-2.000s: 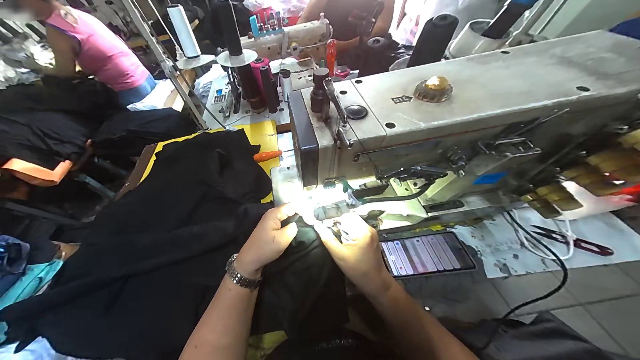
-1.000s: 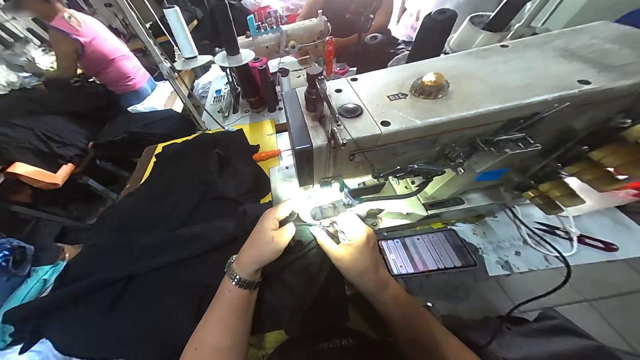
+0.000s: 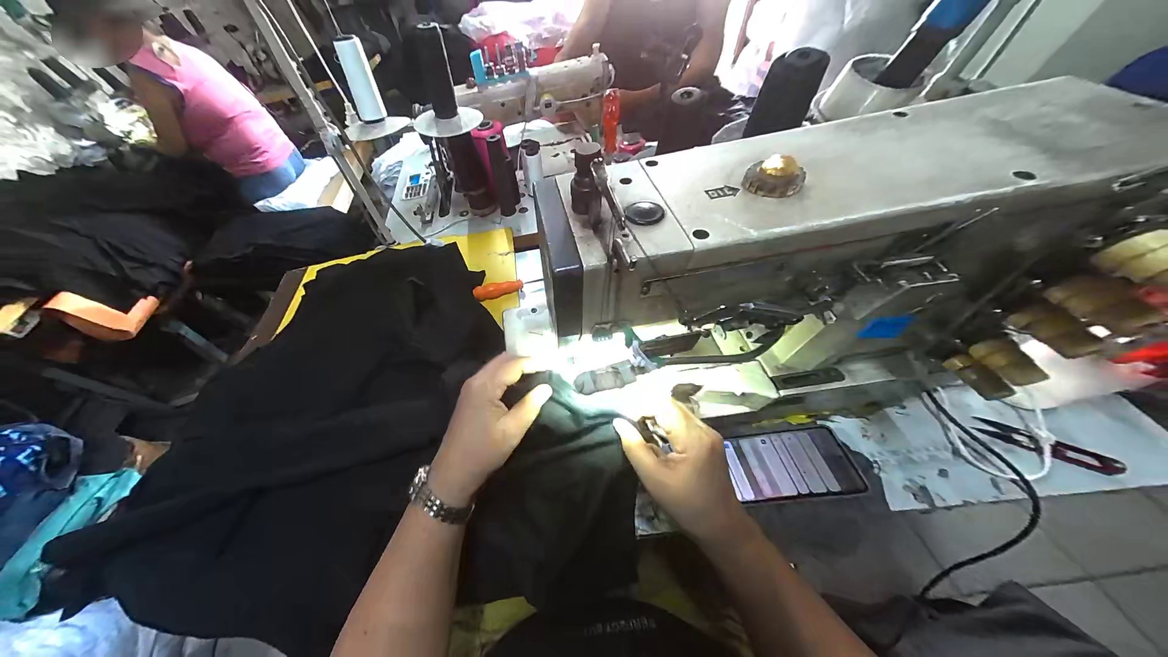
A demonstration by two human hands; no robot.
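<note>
Dark fabric (image 3: pixel 557 493) runs up to the brightly lit needle area of an industrial sewing machine (image 3: pixel 849 173). On its left edge lies my left hand (image 3: pixel 488 415), a metal-band watch at the wrist, thumb and fingers apart over the cloth. My right hand (image 3: pixel 680 461) has its thumb and fingers curled round a small metal tool, perhaps thread snips (image 3: pixel 654 436), by the fabric's right edge. Glare hides the fingertips and the stitching spot. More black cloth (image 3: pixel 274 438) spreads over the table at the left.
Right of my right hand lies a lit phone (image 3: pixel 796 464). Red-handled snips (image 3: pixel 1049 445) and a looped black cable (image 3: pixel 1027 529) are farther right. An orange-handled tool (image 3: pixel 497 290) lies behind the cloth. Thread cones (image 3: pixel 436 78) stand beyond. A person in pink (image 3: pixel 214 109) is at the back left.
My left hand's thumb and fingers have spread apart at the cloth, and the hand sits slightly farther from my right hand. The right hand has hardly moved.
</note>
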